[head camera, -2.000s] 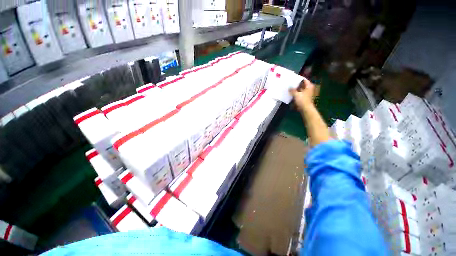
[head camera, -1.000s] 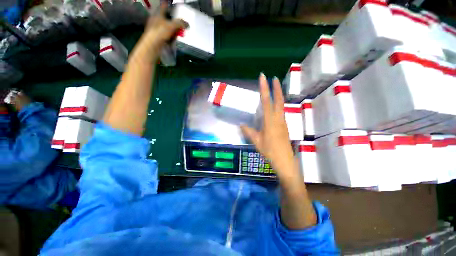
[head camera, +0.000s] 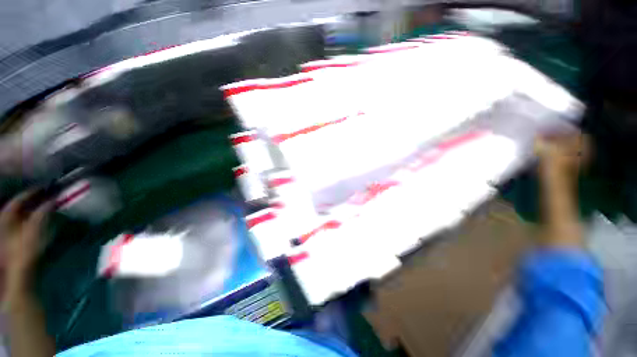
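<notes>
The picture is strongly blurred. A white product box with a red band (head camera: 150, 255) lies on the shiny pan of the weighing scale (head camera: 209, 268) at lower left. The tiered stacked boxes (head camera: 391, 90), white with red bands, lie on the bench right of the scale. My right hand (head camera: 562, 150) is at the far right end of the stack; whether it grips a box is too blurred to tell. My left hand (head camera: 24, 230) is at the left edge, close to another banded box (head camera: 87, 199); its fingers are unclear, and I cannot tell whether it holds anything.
A long row of greyer waiting boxes (head camera: 202, 80) stands along the far side of the bench. A grey shelf beam (head camera: 167, 28) crosses above it. A brown cardboard sheet (head camera: 447, 272) lies below the bench's near edge. Blurred pale shapes are at lower right.
The view has swung right since one second ago. My right hand has moved from beside the scale to the stack's far end. The box on the scale remains. My left hand appears at the left edge.
</notes>
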